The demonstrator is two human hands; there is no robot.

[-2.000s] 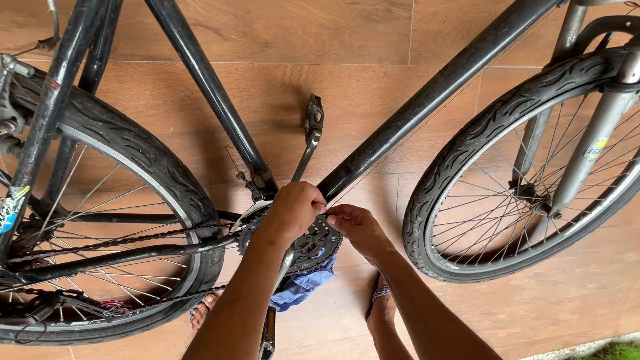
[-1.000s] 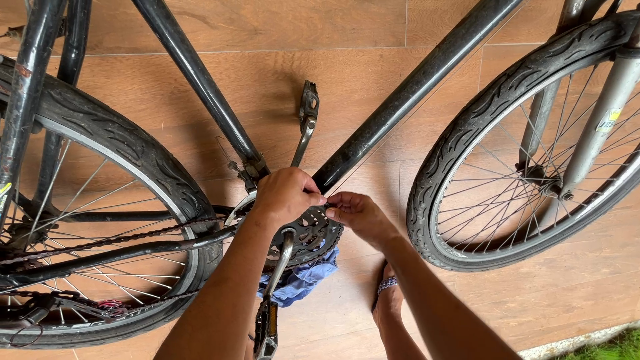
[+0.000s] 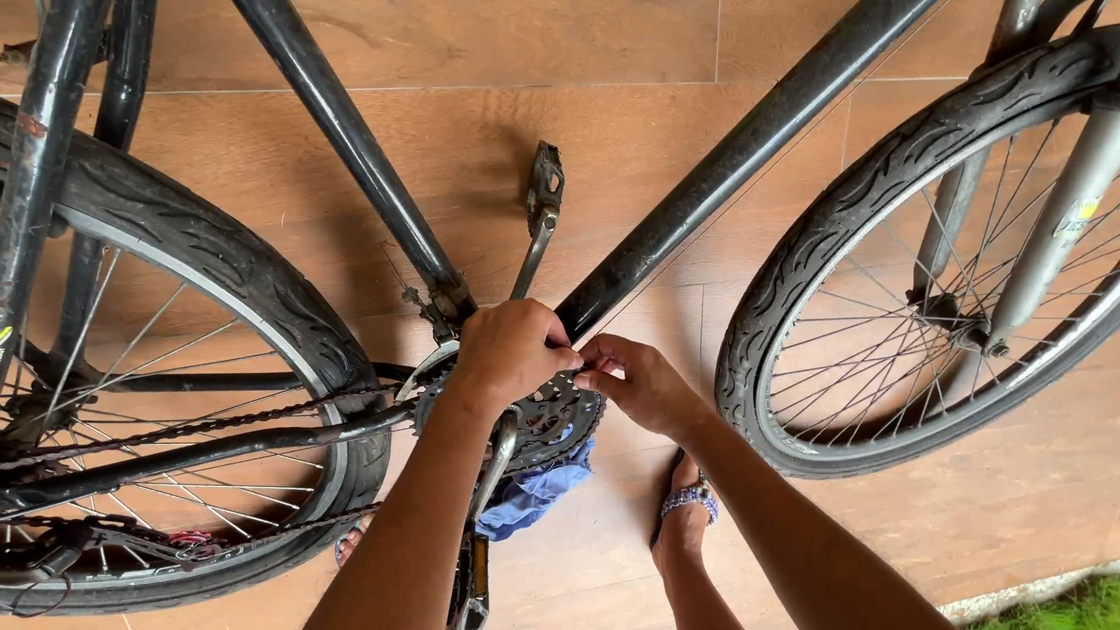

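My left hand [image 3: 516, 354] is at the upper edge of the bicycle's toothed chainring [image 3: 547, 420], thumb and fingertips pinched together. Close against it from the right, my right hand [image 3: 639, 381] has its fingertips pinched at the chainring's rim. Both sets of fingertips nearly meet just below the lower end of the black down tube [image 3: 691, 192]; whatever lies between them is too small or hidden to tell. A bent crank arm [image 3: 497, 464] runs down beside my left wrist. Under the chainring hangs or lies a crumpled blue cloth [image 3: 538, 494].
The rear wheel's tire [image 3: 262, 262] and chain [image 3: 201, 427] lie left, the front tire [image 3: 787, 289] right. One pedal [image 3: 545, 179] points up, another [image 3: 475, 577] down. A sandaled foot [image 3: 687, 503] stands on the brown tiled floor [image 3: 612, 44]. Grass [image 3: 1059, 608] shows at lower right.
Both hands remain at the chainring's upper edge, with their fingertips close together. Nothing has plainly been picked up or let go.
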